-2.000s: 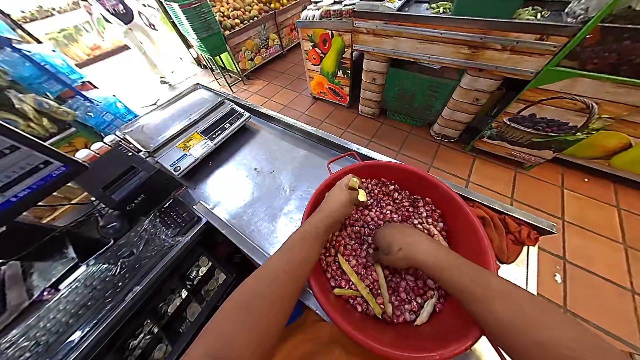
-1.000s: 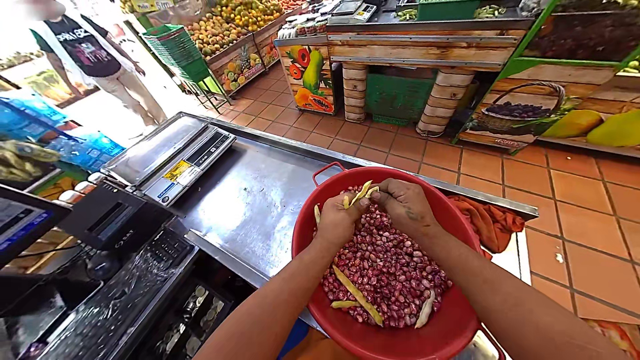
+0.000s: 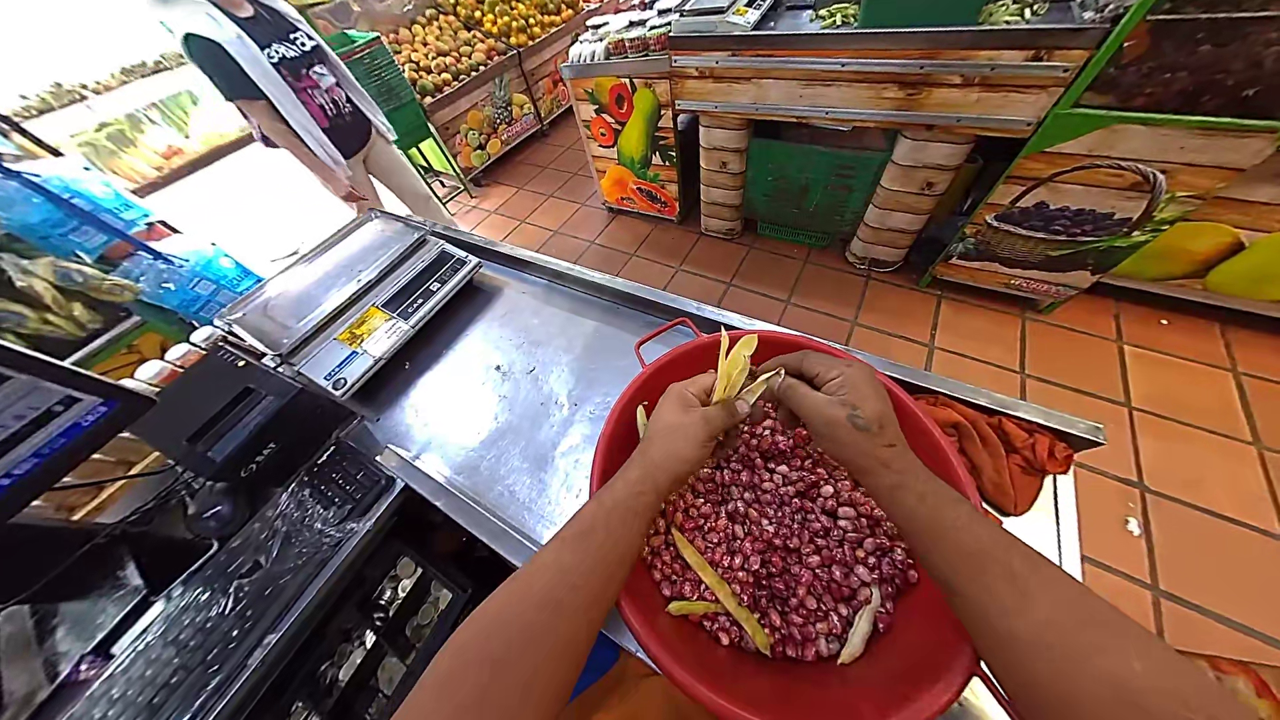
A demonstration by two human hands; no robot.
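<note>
A red basin (image 3: pixel 800 680) with a looped handle holds many speckled red shelled beans (image 3: pixel 790 530). Over its far side my left hand (image 3: pixel 690 420) grips yellow bean pods (image 3: pixel 735 370), split and standing up from the fingers. Close beside it, my right hand (image 3: pixel 835 400) pinches the end of a pod between thumb and fingers; its fingertips are partly hidden. On the beans lie a long yellow pod (image 3: pixel 722 590), a short yellow one (image 3: pixel 695 608) and a pale pod (image 3: pixel 860 625).
The basin rests on a steel counter (image 3: pixel 500 390). To the left are a scale (image 3: pixel 380 315), a black printer (image 3: pixel 230 410), a keyboard (image 3: pixel 240 570) and a coin drawer (image 3: pixel 390 620). An orange cloth (image 3: pixel 1000 450) lies right of the basin. A person (image 3: pixel 300 100) stands beyond the counter.
My right hand has come up from among the beans to meet my left hand at the pods. The pods in my left hand now stand splayed. The person beyond the counter has come nearer.
</note>
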